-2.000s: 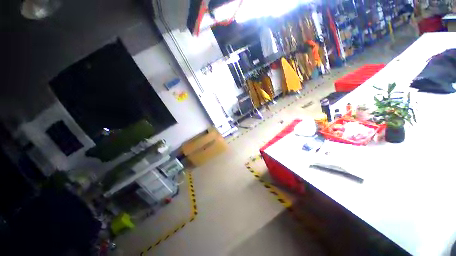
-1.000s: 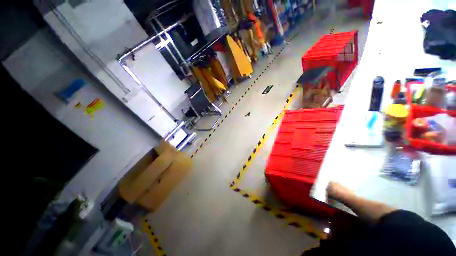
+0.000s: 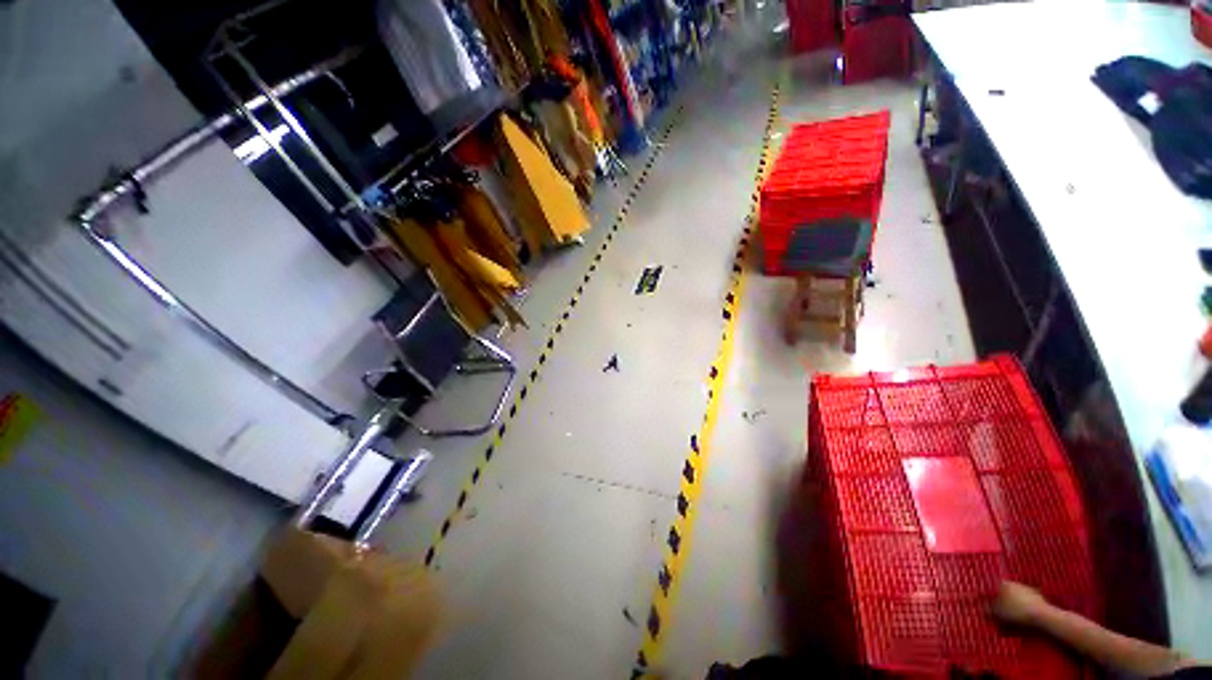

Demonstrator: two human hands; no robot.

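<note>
A large red perforated crate [image 3: 953, 505] stands on the floor at the lower right, beside the white table [image 3: 1063, 199]. A paler red panel shows in the middle of its top. My right hand [image 3: 1021, 604] reaches in from the right edge and is over or on the near part of the crate's top. The hand is small and blurred, so its finger shape and contact are unclear. My left hand is not in view.
A dark-seated wooden stool [image 3: 827, 249] and more red crates [image 3: 824, 173] stand farther along the aisle. Yellow-black tape [image 3: 714, 385] runs along the floor. A cardboard box [image 3: 352, 611], a metal-framed chair [image 3: 432, 352] and hanging brown pieces [image 3: 538, 179] are left.
The view has moved closer to the aisle and the near crate. My right hand, earlier at the table's corner, is now at the crate's top. The tray and plant have left the view.
</note>
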